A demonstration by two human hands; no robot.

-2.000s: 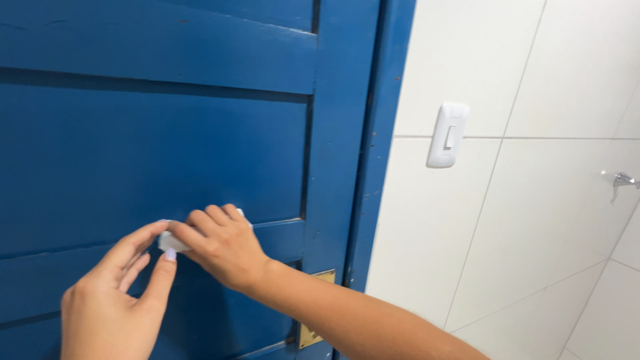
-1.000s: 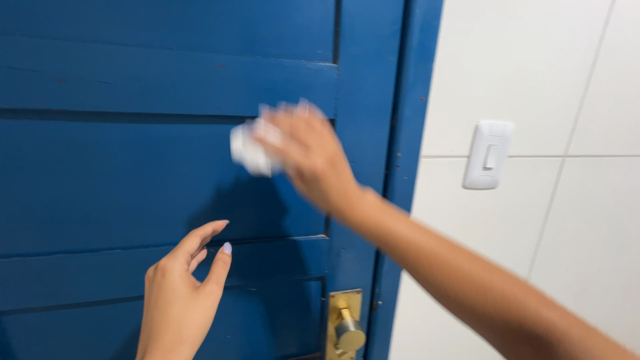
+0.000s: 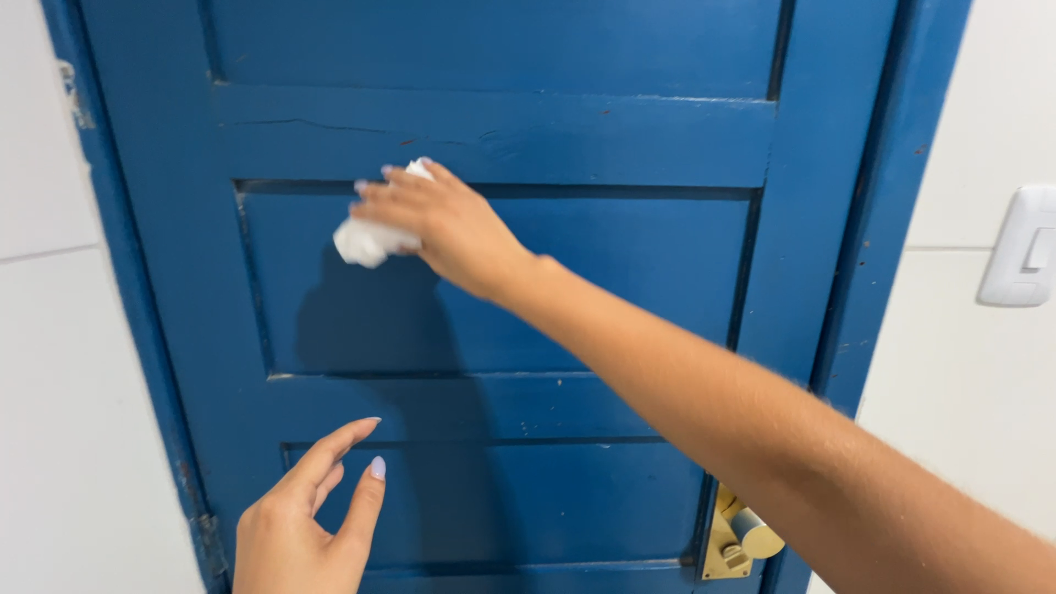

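Note:
A blue painted wooden door [image 3: 610, 280] with recessed panels fills most of the view. Near the upper left corner of its middle panel, my right hand [image 3: 445, 223] presses a crumpled white cloth or wipe [image 3: 371, 242], which shows below the palm and above the fingertips. My right arm reaches in from the lower right and casts a shadow on the door. At the lower left, my left hand [image 3: 305, 520] is held up in front of the door, thumb and fingers apart, with nothing in it.
A brass lock plate with a round knob [image 3: 757, 535] is at the lower right, partly behind my forearm. The blue door frame [image 3: 887, 206] borders white tiled wall. A white light switch [image 3: 1020, 247] is at the right edge. A hinge [image 3: 209, 544] shows at the lower left.
My left hand, earlier at the cloth beside my right hand, has let go. My right hand has moved up and then left across the panel with the cloth. The view has shifted left.

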